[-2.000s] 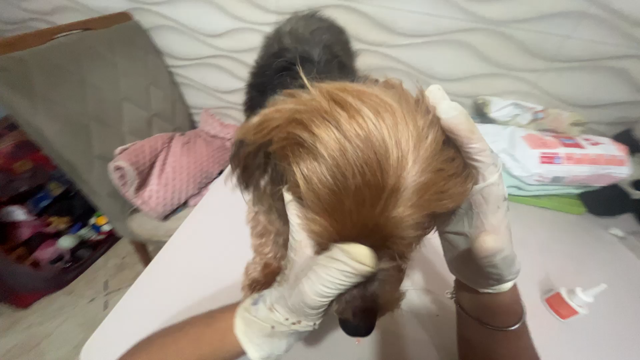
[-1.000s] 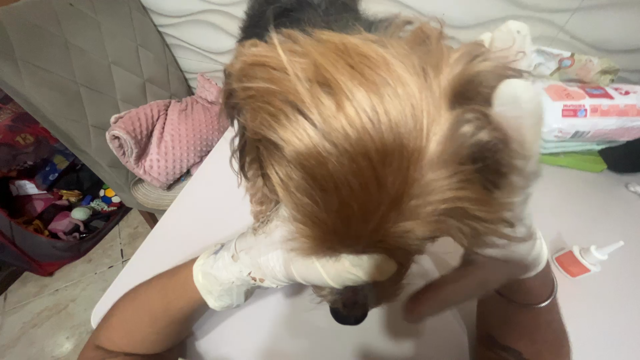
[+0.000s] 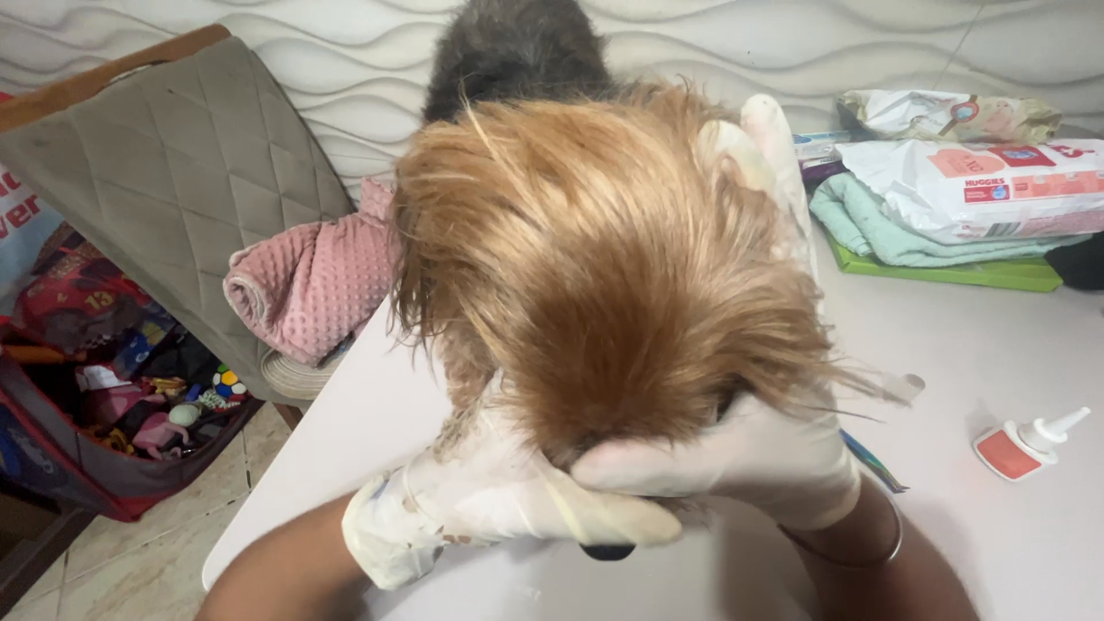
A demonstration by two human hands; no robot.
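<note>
A long-haired dog (image 3: 595, 259) with golden-brown head fur and a dark back is on the pale table, its head lowered toward me. My gloved left hand (image 3: 517, 492) holds the muzzle, thumb across it just above the black nose (image 3: 607, 550). My gloved right hand (image 3: 733, 457) lies against the other side of the head, its thumb over the top of the muzzle and its fingers up behind the fur. The fur hides the dog's eyes and part of both hands.
A small white bottle with a nozzle (image 3: 1016, 450) and a thin metallic tool (image 3: 873, 461) are at right. Behind them lie a wipes pack (image 3: 975, 194), a mint towel (image 3: 871, 228) and a green flat item (image 3: 949, 269). At left are a rolled pink blanket (image 3: 315, 280), a padded chair (image 3: 198, 164) and a toy bin (image 3: 78, 457).
My right thumb has come onto the top of the muzzle beside my left thumb. My left hand still holds the muzzle.
</note>
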